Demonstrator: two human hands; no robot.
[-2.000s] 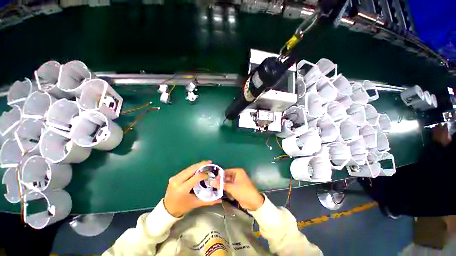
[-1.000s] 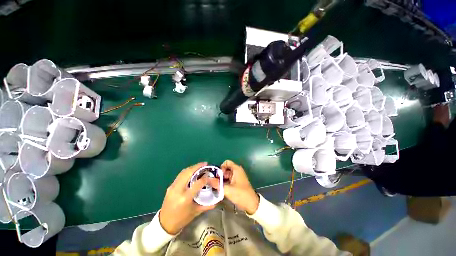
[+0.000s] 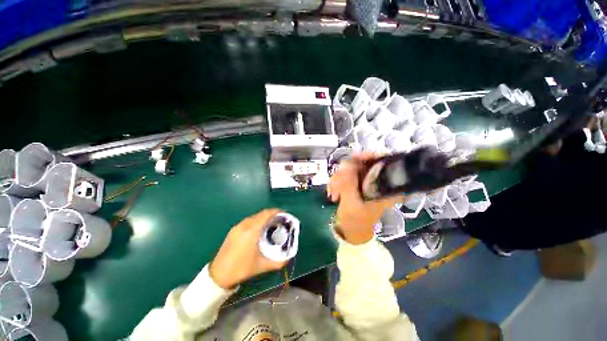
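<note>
My left hand (image 3: 245,249) holds a white plastic housing (image 3: 289,226) near the bench's front edge, its round mouth facing up. A dark part and a pale part show inside; thin lead wires hang below it. My right hand (image 3: 356,200) grips the black electric screwdriver (image 3: 412,174), which is blurred and tilted, right of the housing and apart from it. Its bit is hidden or too blurred to see. The white screw feeder (image 3: 301,141), with a red switch on top, stands behind, between the hands.
Many white housings stand grouped at the left (image 3: 63,226) and right (image 3: 399,126). Small wired units (image 3: 200,152) lie at the back left of the green bench (image 3: 180,226). A person in dark clothes (image 3: 546,200) is at the right. Blue bins (image 3: 532,23) are beyond the conveyor.
My right hand has left the housing and taken hold of the screwdriver, which has moved from in front of the feeder to the right. My left hand still holds the housing. The view has shifted.
</note>
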